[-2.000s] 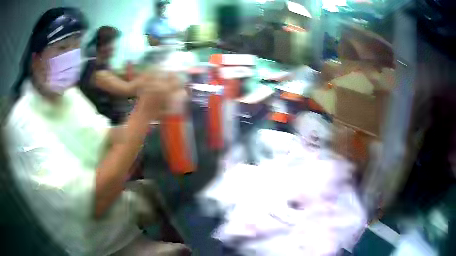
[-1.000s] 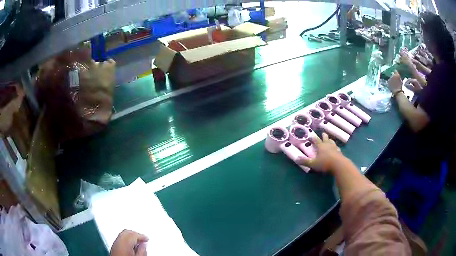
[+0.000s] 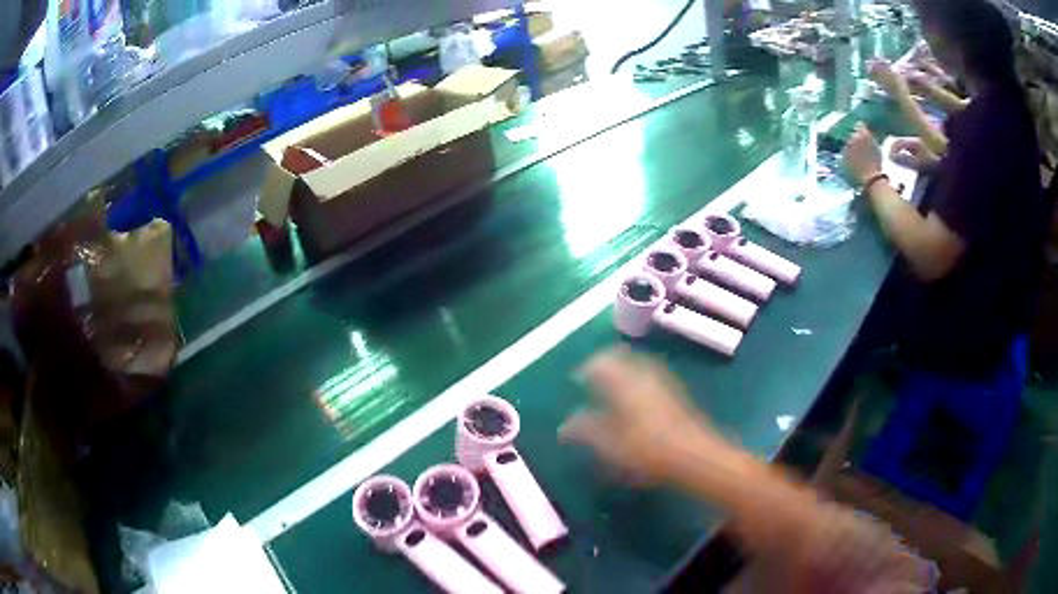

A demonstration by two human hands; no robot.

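Three pale pink handheld appliances (image 3: 487,439) with round dark-vaned heads lie on the green surface at lower left, handles pointing down and right. Several more pink units (image 3: 700,328) lie in a slanted row at centre right. My right hand (image 3: 621,412) is blurred, between the two groups and above the surface. It looks empty, with its fingers apart. My left hand is out of the picture. A corner of the white sheet stack (image 3: 220,566) shows at the bottom left edge.
An open brown carton (image 3: 395,174) stands across the pale metal strip (image 3: 458,392). Crumpled clear plastic (image 3: 812,211) lies beyond the row. A large brown bag (image 3: 128,308) is at left. A person (image 3: 986,221) works at right, near a blue stool (image 3: 957,406).
The view has turned slightly. Three units now lie nearer me, apart from the row. My right hand has come off the units and moved left; my left hand has left the picture.
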